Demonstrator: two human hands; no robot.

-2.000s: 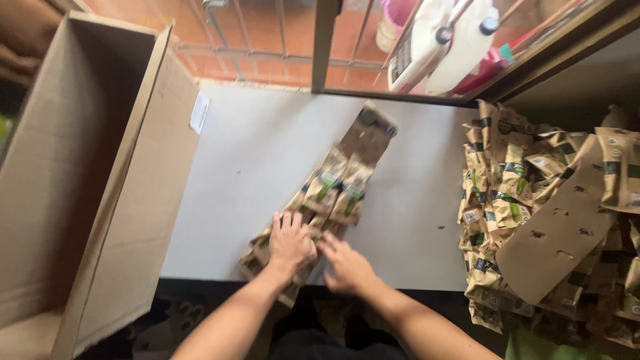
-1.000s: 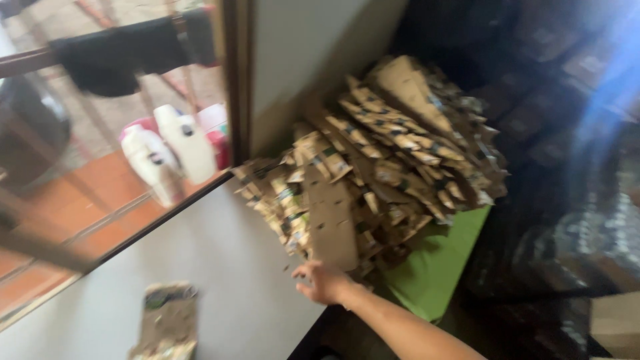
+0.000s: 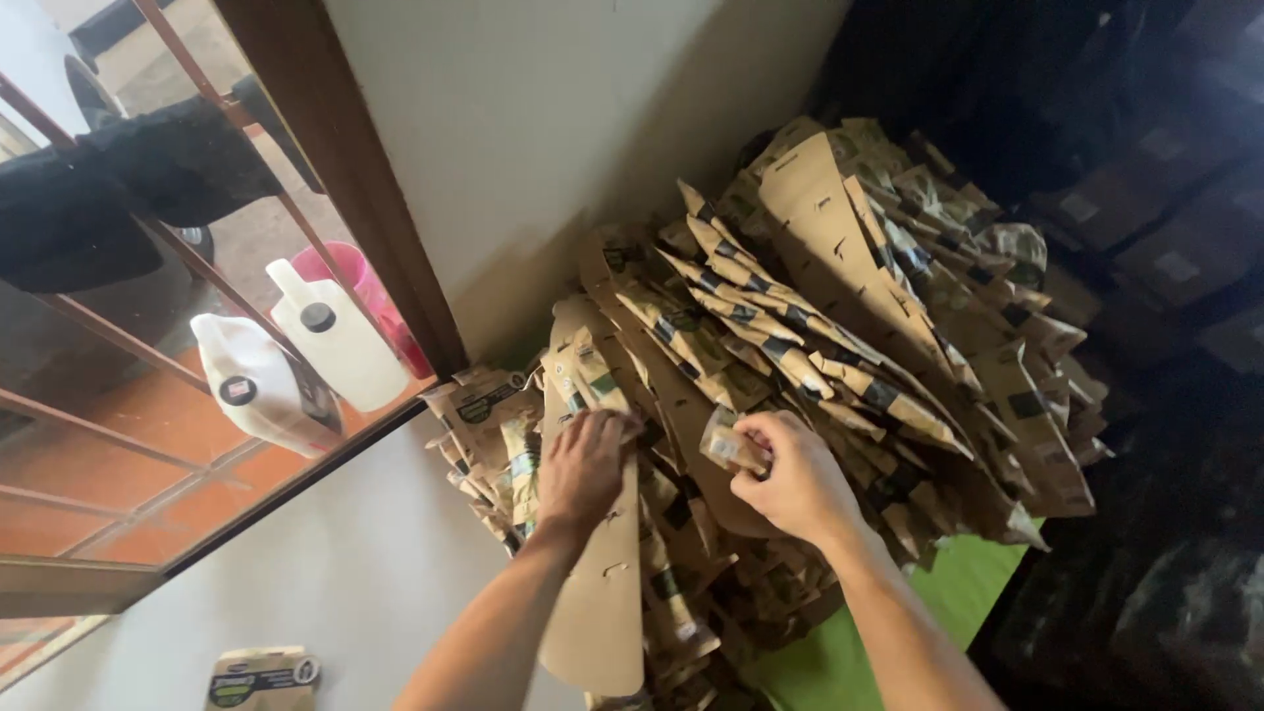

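Note:
A large pile of cardboard display strips hung with small brown packets (image 3: 790, 326) leans against the wall. My left hand (image 3: 585, 469) lies over the upper part of a cardboard strip (image 3: 597, 612) with punched slots; its fingertips are blurred, and whether they grip anything is hidden. To its right, my right hand (image 3: 795, 479) pinches a small clear-and-brown packet (image 3: 734, 446) between thumb and fingers, in front of the pile. Another slotted cardboard strip (image 3: 839, 247) stands among the packets farther back. At the lower left, a printed card header (image 3: 262, 681) lies on the white tabletop.
The white tabletop (image 3: 375, 553) meets a wooden window frame (image 3: 346, 168) with metal bars. Beyond it stand white plastic jugs (image 3: 341, 341) and a pink bucket (image 3: 395, 316). Green material (image 3: 973, 583) shows under the pile; dark wrapped stacks (image 3: 1136, 553) are at the right.
The view has swung right to the pile. Two seconds ago both hands were on a packet strip on the table; now both are at the pile, and my right hand holds a small packet.

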